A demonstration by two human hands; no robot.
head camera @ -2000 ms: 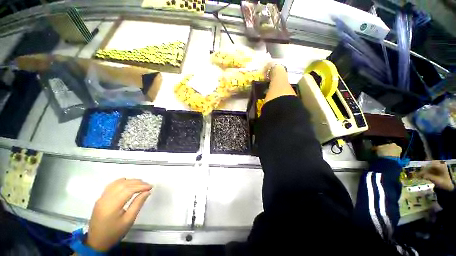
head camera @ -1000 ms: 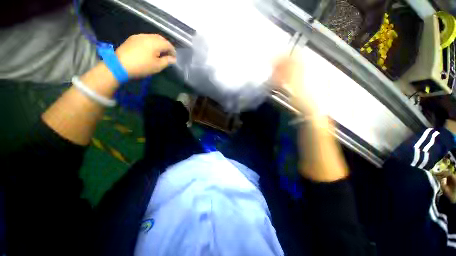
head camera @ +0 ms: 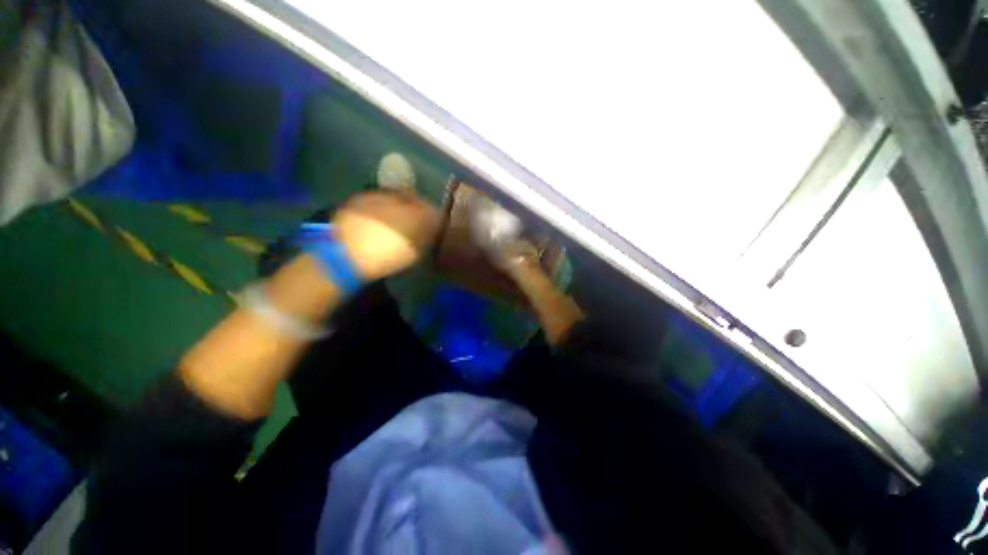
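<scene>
I look down past the conveyor's near edge. A brown open box (head camera: 472, 260) is low down, near floor level, beyond my lap. A small whitish, shiny crumpled thing, perhaps the clear plastic bag (head camera: 496, 226), is at the box's opening. My right hand (head camera: 524, 265) is at the box, right beside this whitish thing; blur hides whether its fingers hold it. My left hand (head camera: 384, 232), with the blue wrist strap (head camera: 332, 260) and a pale bangle, is blurred at the box's left side. Its fingers cannot be made out.
The pale conveyor (head camera: 607, 119) with its metal rail crosses from upper left to lower right, above the box. Green floor (head camera: 119, 314) with yellow-black tape is at left. Light blue cloth (head camera: 433, 477) lies over my lap. Grey cloth (head camera: 54, 108) shows at upper left. A striped sleeve (head camera: 977, 518) is at lower right.
My view has turned from the bins down to the floor. Both hands have moved down from the conveyor edge to the box. The large whitish bag between them now shows only as a small crumpled patch.
</scene>
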